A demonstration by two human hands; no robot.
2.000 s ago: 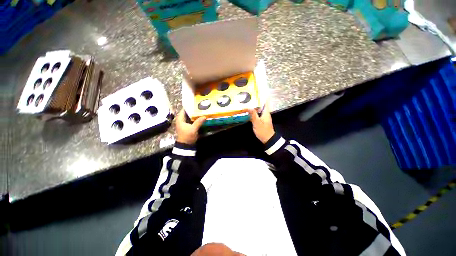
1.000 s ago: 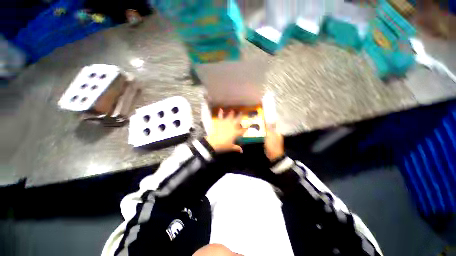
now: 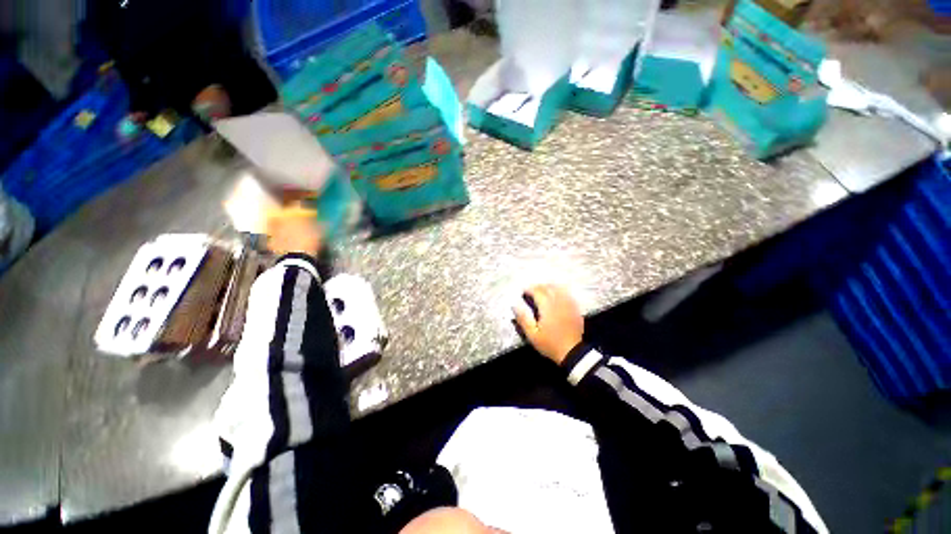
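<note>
My left hand (image 3: pixel 293 229) reaches to the rear left and is on the near side of an open gift box, whose grey-white lid (image 3: pixel 276 149) stands up behind. The box is blurred and its inside is mostly hidden by my hand. My right hand (image 3: pixel 551 321) rests near the bench's front edge with its fingers curled and nothing visible in it. The near insert stack (image 3: pixel 358 318) is partly hidden behind my left sleeve. The far insert stack (image 3: pixel 154 295) stands further left, white top with six holes.
Stacked teal boxes (image 3: pixel 388 130) stand just right of the held box. Open teal boxes (image 3: pixel 514 113) with white insides are at the rear, another teal stack (image 3: pixel 764 86) at the rear right. A person's hand (image 3: pixel 212 102) is at the back left. Blue crate (image 3: pixel 895 302) at right.
The open box has moved from the front edge to the rear left with my left hand. My right hand is off the box and remains near the front edge. The view has shifted.
</note>
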